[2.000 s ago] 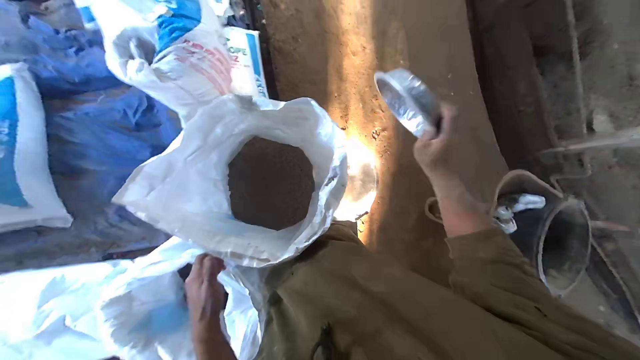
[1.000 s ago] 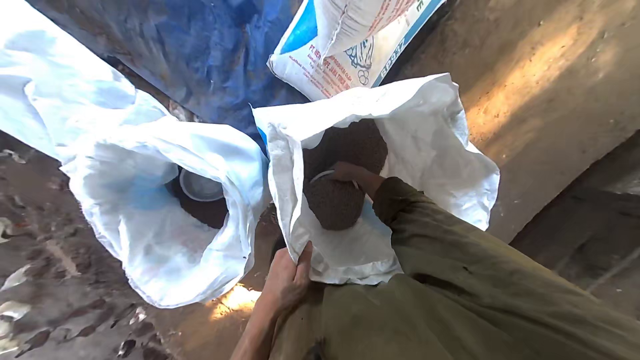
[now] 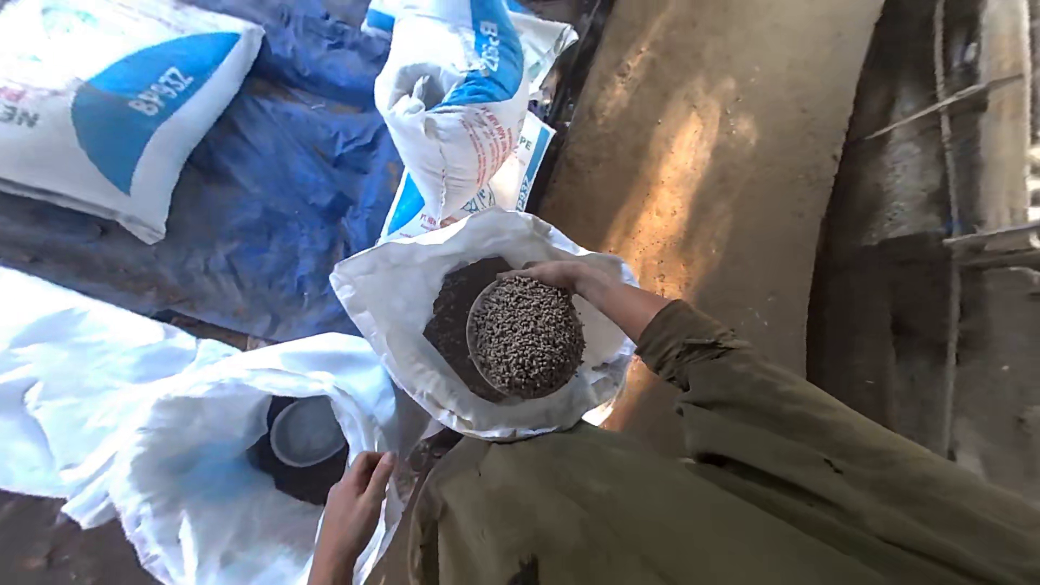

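Observation:
My right hand [image 3: 552, 276] grips the rim of a round metal bowl, its wall hidden by a heaped load of brown feed pellets [image 3: 528, 337]. The bowl is over the mouth of an open white woven sack [image 3: 386, 280], and more dark pellets [image 3: 455, 325] show inside the sack. At the lower left my left hand [image 3: 357, 496] pinches the edge of a second open white sack [image 3: 203, 422]. Inside that sack a pale round bowl [image 3: 307, 431] rests on dark contents.
Printed white and blue sacks [image 3: 463, 106] stand behind the middle sack. Another full printed sack [image 3: 122, 106] lies on a blue tarpaulin [image 3: 301, 162] at the upper left. A brown dirt path [image 3: 731, 162] runs along the right, beside a lower area with poles.
My right hand was down in the middle sack one second ago; the bowl is now up in view, heaped with pellets. My left hand has gone from the middle sack's rim to the left sack's edge.

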